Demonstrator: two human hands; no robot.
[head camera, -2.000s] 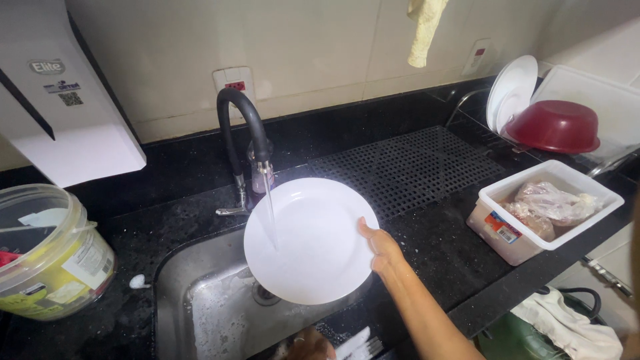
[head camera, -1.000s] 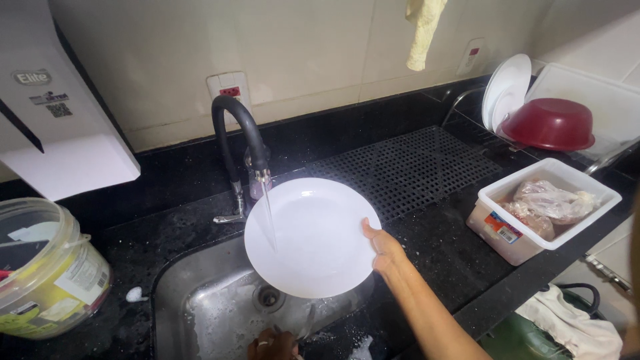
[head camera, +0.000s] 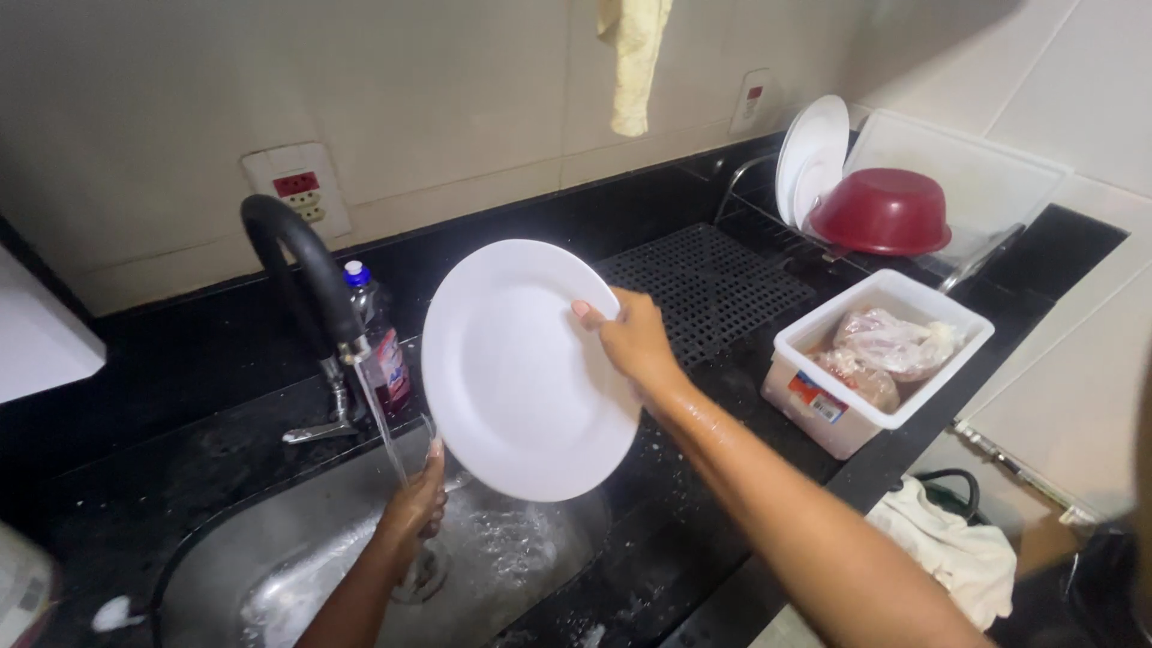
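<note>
My right hand (head camera: 630, 342) grips the right edge of a white plate (head camera: 513, 369), thumb on its face, and holds it tilted above the sink (head camera: 297, 549). Left of the plate, my left hand (head camera: 417, 504) is raised over the basin near its lower left edge; a thin shiny utensil (head camera: 428, 434), its kind unclear, stands up from its fingers. Water (head camera: 382, 427) runs from the black gooseneck faucet (head camera: 301, 252) beside that hand. A dish soap bottle (head camera: 387, 351) with a blue and white cap is behind the faucet.
On the right are a black perforated mat (head camera: 711, 288), a white plastic tub (head camera: 886, 396) with bagged meat, and a dish rack (head camera: 742, 193) with white plates (head camera: 814, 148) and a red bowl (head camera: 882, 211). A bucket (head camera: 22, 576) is at lower left; pale cloth (head camera: 954, 540) hangs at lower right.
My right hand has tilted the plate more upright and away from the water stream. My left hand, low in the basin before, has come up beside the running water. The view has shifted right.
</note>
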